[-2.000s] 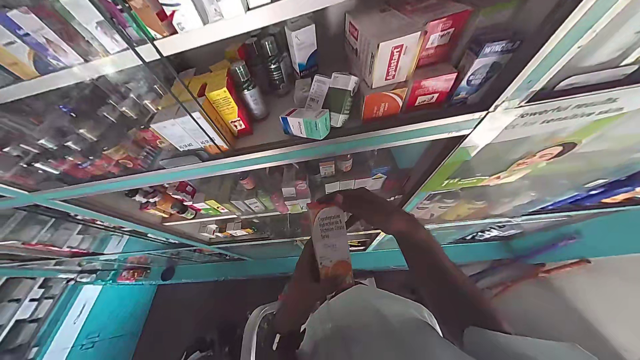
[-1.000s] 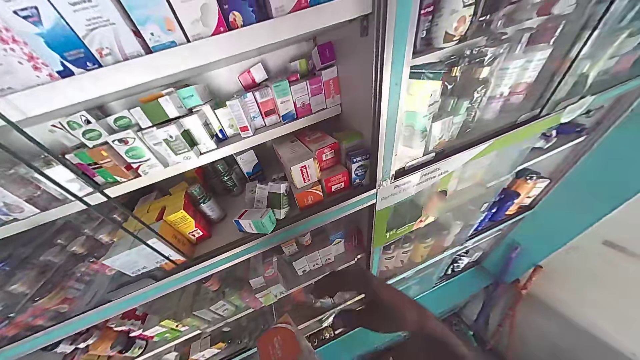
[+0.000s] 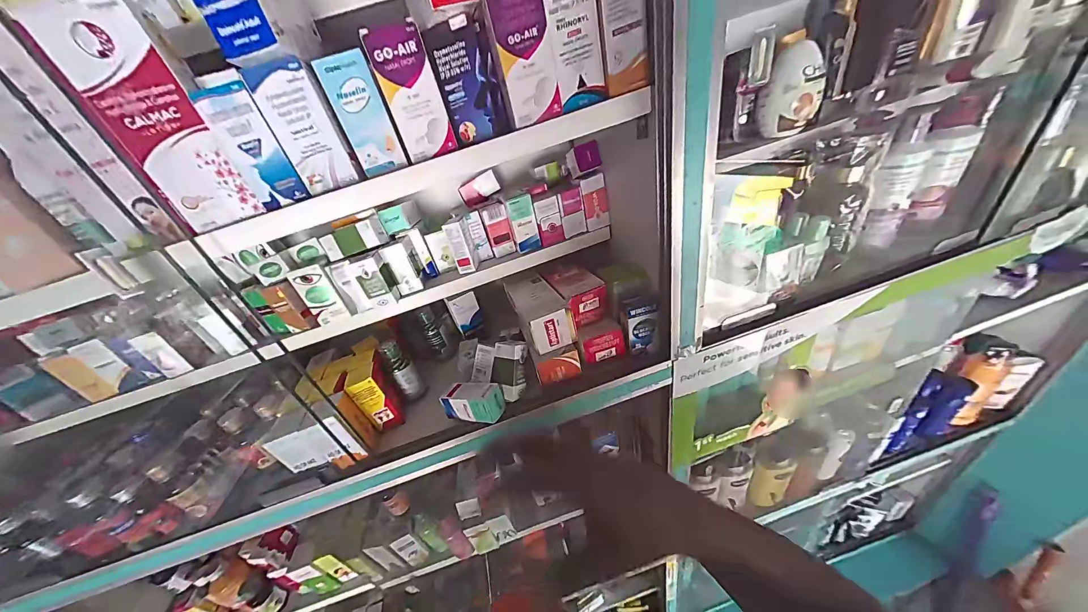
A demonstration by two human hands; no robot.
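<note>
My right hand (image 3: 552,472) is blurred and dark, reaching in front of the teal-edged shelf front; its fingers and anything in them cannot be made out. Just above it, a small white and teal carton (image 3: 473,403) lies on the lower shelf beside white and green cartons (image 3: 508,367). To their left stand a dark bottle (image 3: 402,371) and a yellow and red box (image 3: 371,395). Stacked red and white cartons (image 3: 544,327) are on the right. My left hand is not visible; a blurred orange-red patch shows at the bottom edge.
Taller medicine boxes (image 3: 412,89) line the upper shelf, and small cartons (image 3: 510,228) fill the middle one. Glass panes (image 3: 153,357) cover the left shelves. A teal upright (image 3: 688,170) divides off the right cabinet, which holds bottles (image 3: 792,89). Lower shelves hold more small packs (image 3: 410,548).
Two seconds ago my hands were together at an orange and white carton low in view. My right hand is now raised toward the shelf edge. The view has swung up to the shelves.
</note>
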